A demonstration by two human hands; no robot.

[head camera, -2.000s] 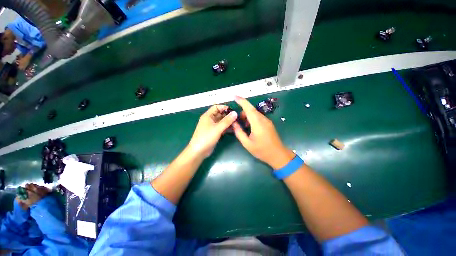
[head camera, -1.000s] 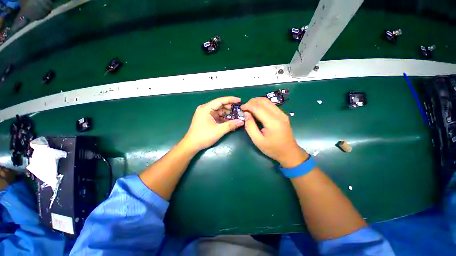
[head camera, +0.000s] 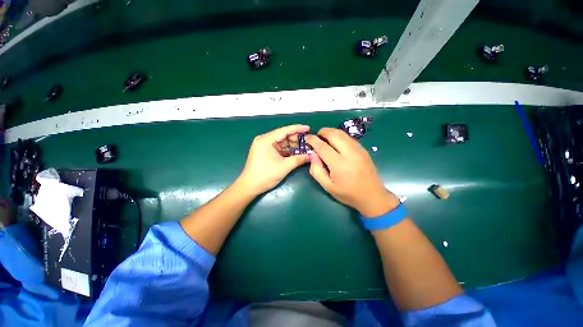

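Observation:
A small black electronic module (head camera: 300, 145) with silver specks is held above the green bench. My left hand (head camera: 272, 158) grips it between thumb and fingers from the left. My right hand (head camera: 345, 167), with a blue wrist band (head camera: 385, 218), has its thumb and fingertips on the module's right side. The fingers hide part of it. A waiting module (head camera: 355, 127) lies by the white rail, just behind my right hand.
Several modules, one here (head camera: 259, 59), lie on the belt behind the white rail (head camera: 211, 110) and post (head camera: 422, 48). A squarer black unit (head camera: 456, 133) and tan block (head camera: 439, 191) lie right. A black box (head camera: 89, 236) with white cloth (head camera: 56, 201) stands left.
The view has shifted, so the black box and post sit differently in it. The module first was mostly hidden by my fingers, now shows between them. My right fingers have closed over its right side.

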